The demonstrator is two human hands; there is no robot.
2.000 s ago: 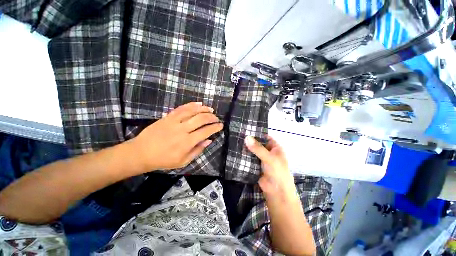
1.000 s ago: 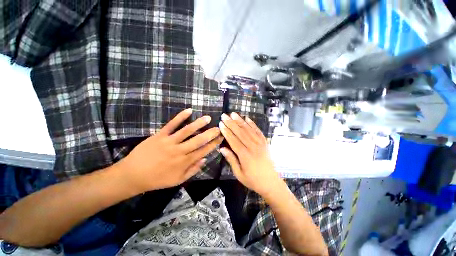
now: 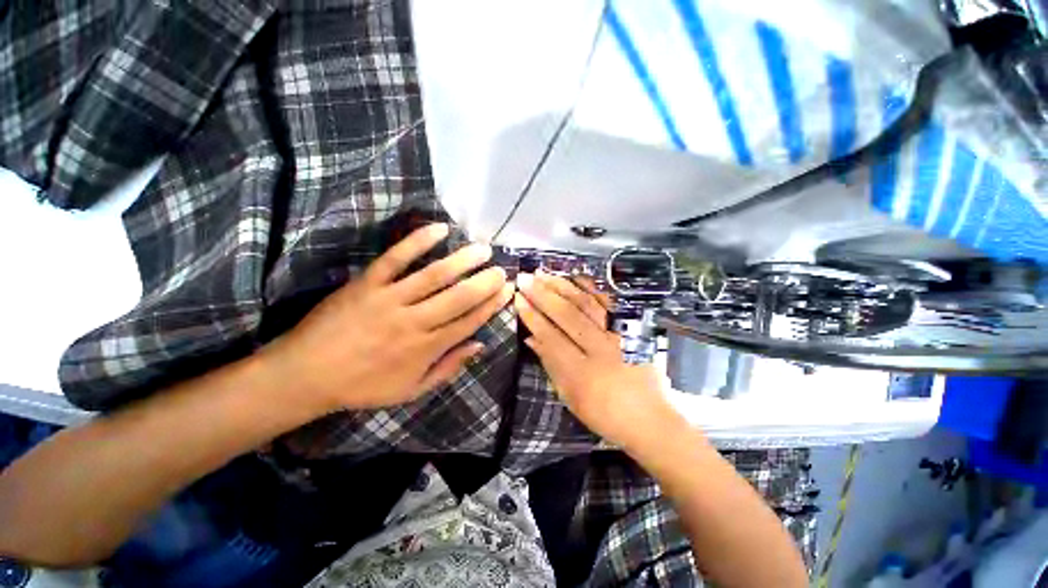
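Note:
A black, grey and white plaid garment (image 3: 345,138) spreads from the upper left to the table's front edge. My left hand (image 3: 397,316) lies flat on it with fingers spread, just left of the dark seam. My right hand (image 3: 580,356) presses on the narrow plaid strip (image 3: 534,419) right of the dark seam, fingers close together. The fingertips of both hands nearly meet at the seam, just below the presser foot area (image 3: 540,258). The needle and foot are hard to make out. The white sewing machine head (image 3: 517,103) with blue stripes fills the upper right.
Blurred metal rods and loops (image 3: 758,304) stand right of my right hand. The white machine bed (image 3: 793,425) ends at a front edge below them. More plaid cloth (image 3: 736,488) hangs below that edge. A blue bin (image 3: 1017,431) is at the far right. A folded plaid part (image 3: 126,103) lies upper left.
My right hand has moved from gripping the strip's right edge to lying flat beside my left hand. The garment has bunched and shifted at left. The machine head appears larger and lower in view.

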